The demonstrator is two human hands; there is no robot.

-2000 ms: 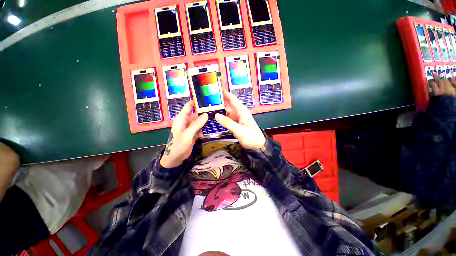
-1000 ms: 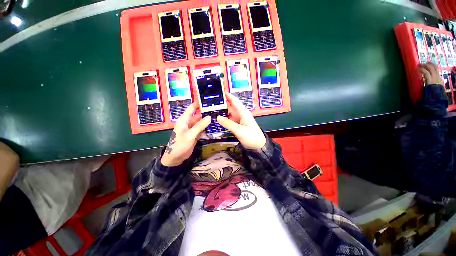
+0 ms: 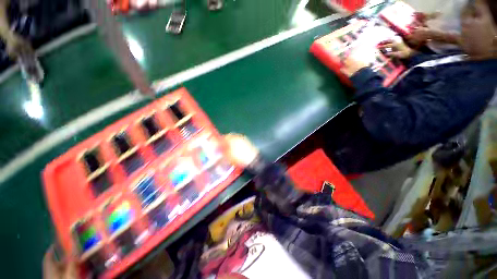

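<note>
The red phone tray (image 3: 60,188) lies slanted at the left, blurred by motion. Its back row holds several phones with dark screens (image 3: 151,126), and its leftmost back slot is empty. The front row holds phones with lit screens; one screen (image 3: 146,190) looks dark blue, others show coloured bands (image 3: 118,216). My right hand (image 3: 241,151) grips the tray's right end. My left hand (image 3: 61,266) is at the tray's near left corner, blurred and cut by the frame edge, seemingly gripping it.
A person in a dark jacket (image 3: 425,109) sits at the right, hands on another red tray (image 3: 327,49). A loose phone (image 3: 175,22) lies on green beyond a pale rail (image 3: 218,59). A metal post (image 3: 117,46) stands in front. A phone (image 3: 327,188) lies on a red crate (image 3: 313,174) below the bench.
The view has swung to the right. The handset has left my hands, and the front row's middle slot now holds a phone. My hands have moved apart to the tray's ends.
</note>
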